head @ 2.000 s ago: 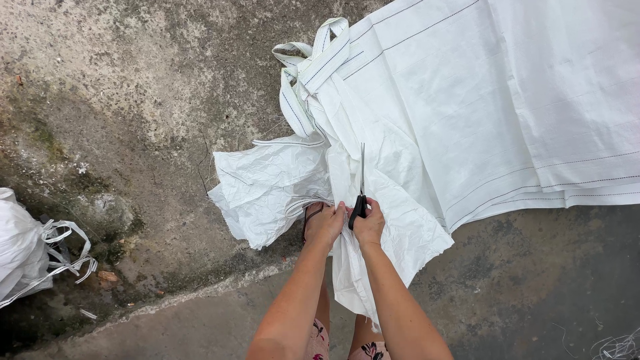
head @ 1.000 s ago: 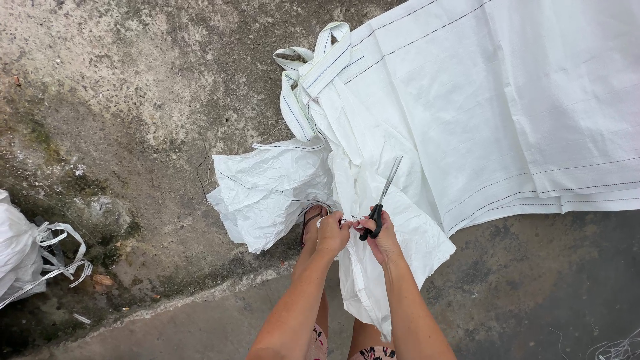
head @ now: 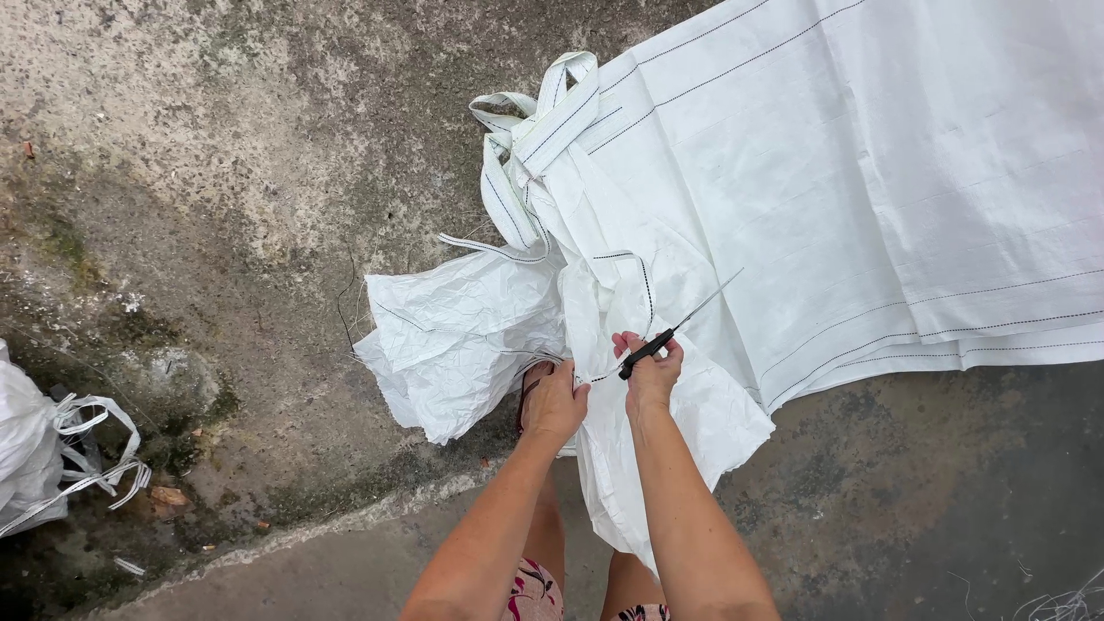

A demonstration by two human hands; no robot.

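Observation:
A large white woven bag (head: pixel 776 198) with dark stitch lines lies over the ground, its webbing loops (head: pixel 561 121) bunched at the upper left end. My left hand (head: pixel 555 405) pinches the end of a narrow white tie strap with black stitching, beside the crumpled white spout fabric (head: pixel 466 319). In my right hand (head: pixel 653 366) are black-handled scissors (head: pixel 649 354), their blades pointing up and right. The tie strap (head: pixel 645 280) runs between both hands and its free end curls above the right one. Part of the strap is hidden by my fingers.
Another white bundle with loose ties (head: pixel 26 448) lies at the left edge. A rough concrete ledge (head: pixel 216 172) meets a smoother grey floor (head: pixel 862 483) along a low edge. Loose threads (head: pixel 1065 604) lie at the lower right. My sandalled foot (head: pixel 532 384) is beside the spout.
My right hand has moved right, away from my left, with the scissors now tilted to the right. A length of tie strap now shows between the hands and above the right hand.

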